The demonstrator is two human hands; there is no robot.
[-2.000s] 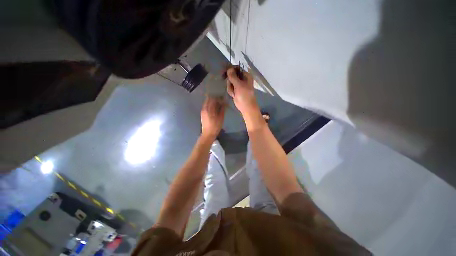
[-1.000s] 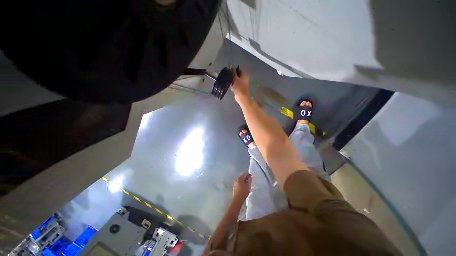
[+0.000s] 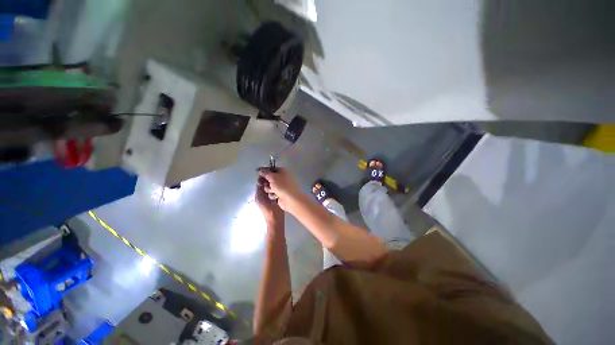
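Note:
My left hand (image 3: 264, 199) and my right hand (image 3: 280, 184) are together over the floor, below the small black ribbed roller (image 3: 295, 128). A small dark tool (image 3: 272, 162), perhaps pliers, sticks up from my right hand. A thin wire (image 3: 284, 152) seems to run from the roller towards the hands. My left fingers are partly hidden, so their hold cannot be told. The large black ribbed reel (image 3: 270, 67) is above the roller.
A pale box (image 3: 181, 145) with a dark window stands left of the reel. White machine panels (image 3: 404, 60) are at the right. Blue crates (image 3: 57, 269) are at lower left. My sandalled feet (image 3: 375, 171) stand near yellow floor tape (image 3: 396, 184).
The view has shifted, showing the pale box. My right hand has moved from beside the roller to below it. My left hand, lowered a second ago, has come up to meet it.

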